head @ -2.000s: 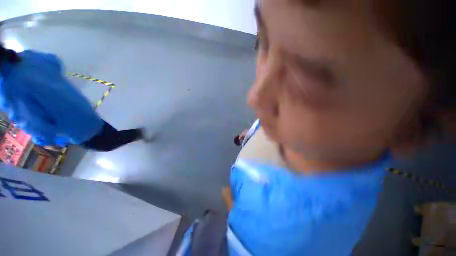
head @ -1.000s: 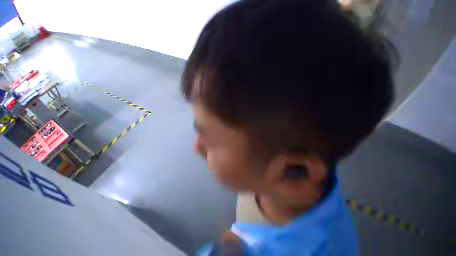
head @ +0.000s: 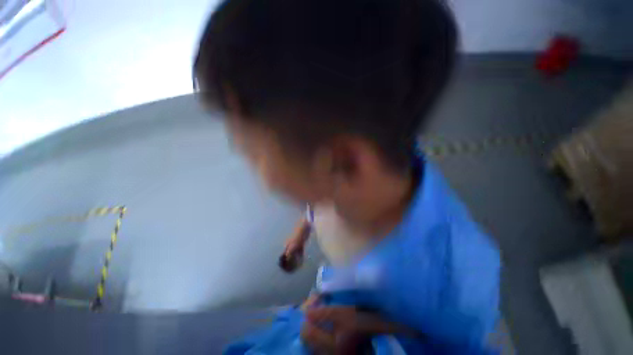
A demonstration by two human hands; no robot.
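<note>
Neither of my hands can be made out. Another person in a blue work garment (head: 444, 256) stands very close in front, head turned towards the left of the picture. That person's hands (head: 336, 329) are close together in front of the body at the lower middle; blur hides whether they hold anything. A small skin-coloured shape with a dark end (head: 295, 247) shows left of the person's chest; I cannot tell what it is.
Grey floor (head: 201, 243) lies to the left, with yellow-black tape (head: 107, 256). A brown box-like stack (head: 604, 159) and a pale block (head: 586, 295) stand at the right. A blurred red object (head: 557, 55) is at the upper right.
The view has swung, and the red trays and benches at the left have left the picture. The near person's hands and more of the blue garment now show.
</note>
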